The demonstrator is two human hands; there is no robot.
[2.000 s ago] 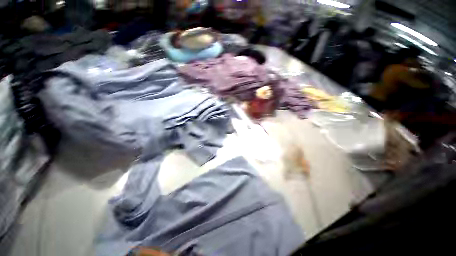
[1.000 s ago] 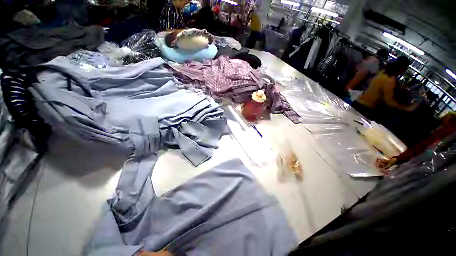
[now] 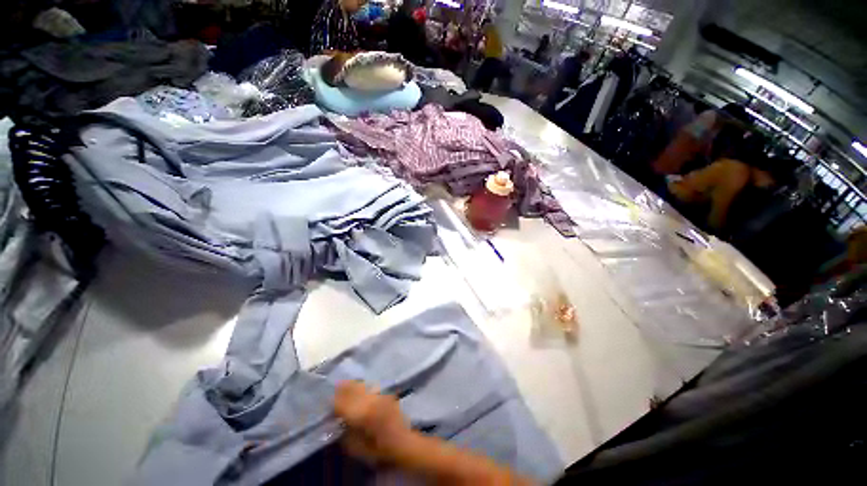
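Observation:
A light blue-grey shirt (image 3: 447,380) lies spread on the white table at the bottom of the view, one sleeve reaching up towards the stacked shirts. My right hand (image 3: 375,422) is over the middle of this shirt, its forearm coming from the lower right. It is blurred, and whether the fingers grip cloth or hold anything cannot be told. My left hand is not in view.
Stacked blue-grey shirts (image 3: 285,195) lie at upper left beside black hanger hooks (image 3: 43,185). A red bottle (image 3: 490,204), a purple striped heap (image 3: 428,142), a small clear bag (image 3: 556,318) and plastic sheets (image 3: 656,285) lie beyond. Dark covered garments (image 3: 741,408) hang at right. People stand behind.
My right hand has come up from the bottom edge onto the middle of the shirt. The view has steadied. A person in orange-yellow at right has bent lower.

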